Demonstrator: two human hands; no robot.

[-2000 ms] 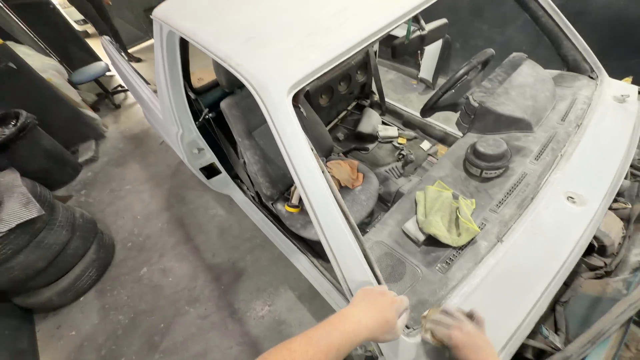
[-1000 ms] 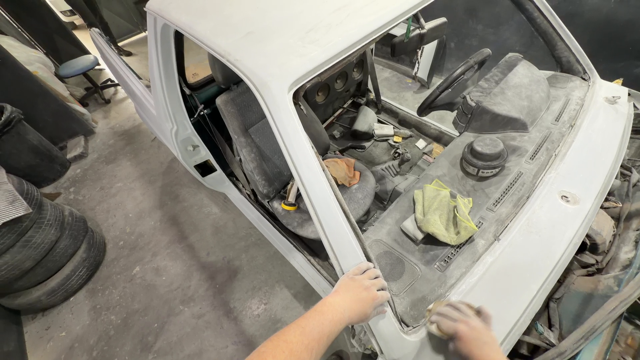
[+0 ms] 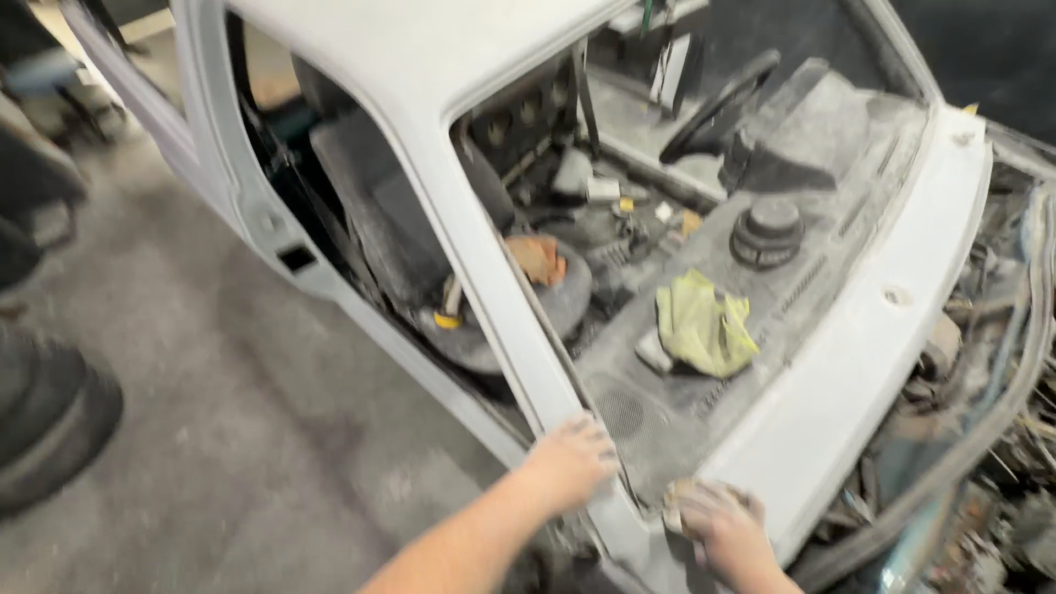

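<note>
My left hand (image 3: 575, 462) rests with its fingers over the lower end of the car body's windshield pillar (image 3: 495, 305), holding nothing that shows. Close to its right, my right hand (image 3: 718, 516) is closed around a small tan pad (image 3: 675, 505) at the lower corner of the windshield opening, where pillar and cowl panel (image 3: 858, 330) meet. Pale dust coats the fingers of both hands. Beyond them, a yellow-green cloth (image 3: 705, 326) lies crumpled on the dusty dashboard (image 3: 660, 429), with a round black object (image 3: 769, 233) farther back.
Inside the cab are a dark seat (image 3: 379, 206), an orange-brown cloth (image 3: 538, 260), a yellow-ended tool (image 3: 448, 318) and a steering wheel (image 3: 722, 107). Stacked tires (image 3: 58, 421) stand on the floor at left. The engine bay with exposed parts (image 3: 973, 462) borders the cowl at right.
My left hand first moved up onto the pillar from its base near the right hand, and its fingers are spread over it. My right hand stays at the corner with the pad.
</note>
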